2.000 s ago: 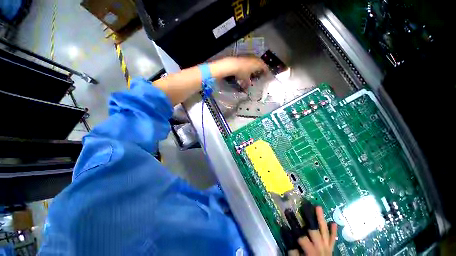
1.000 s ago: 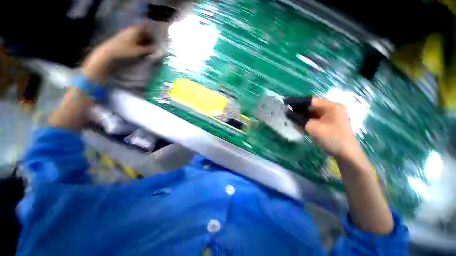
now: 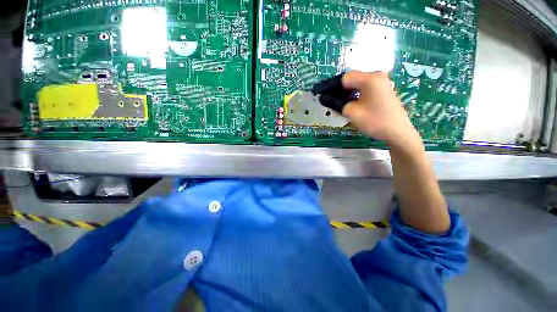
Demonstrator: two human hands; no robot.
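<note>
Two large green circuit boards lie side by side, the left board and the right board. My right hand, with black finger covers, is over the right board. Its fingers are closed at the upper right edge of a flat grey perforated piece, which lies at or just over a yellow-edged area; any gap is unclear. On the left board, a yellow strip lies flat beside a grey, yellow-edged area. My left hand is not in view.
A silver rail runs along the boards' near edge. A pale bed shows right of the boards. Below the rail at left is a dark tray with whitish bags. Yellow-black floor tape crosses behind my blue smock.
The view has swung round to face both boards squarely. My right hand has brought the grey piece to the right board's near left part. My left hand has gone out of view.
</note>
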